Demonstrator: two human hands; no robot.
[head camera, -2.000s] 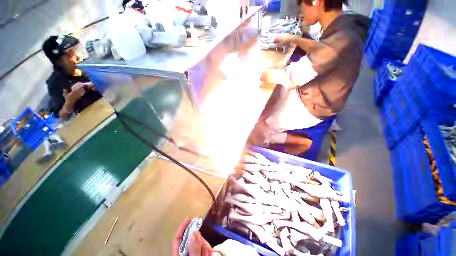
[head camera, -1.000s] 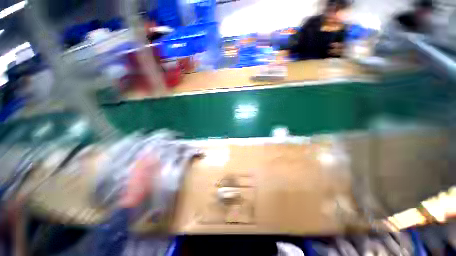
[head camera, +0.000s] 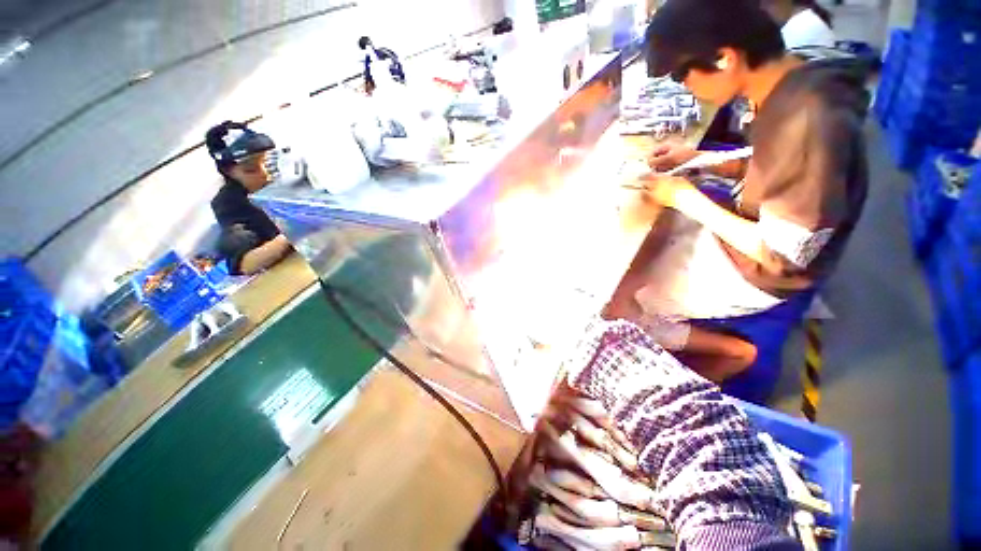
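My right forearm, in a dark-and-white checked sleeve, reaches from the bottom edge up and forward over the blue bin at the lower right. The sleeve's far end lies in strong glare near the corner of the clear-sided box, and my right hand cannot be made out there. Pale long bodies lie jumbled in the bin, on both sides of the sleeve. The sleeve hides the middle of the bin. My left hand is out of the picture.
The metal-framed clear-sided box stands beyond the bench. A black cable loops down before it. A thin stick lies on the bench. The green conveyor runs at left. One person sits at right, another across the belt.
The view swung left over the bench and back right. My right sleeve now stretches over the bin. The hand and the grey object seen at the bottom two seconds ago are out of sight.
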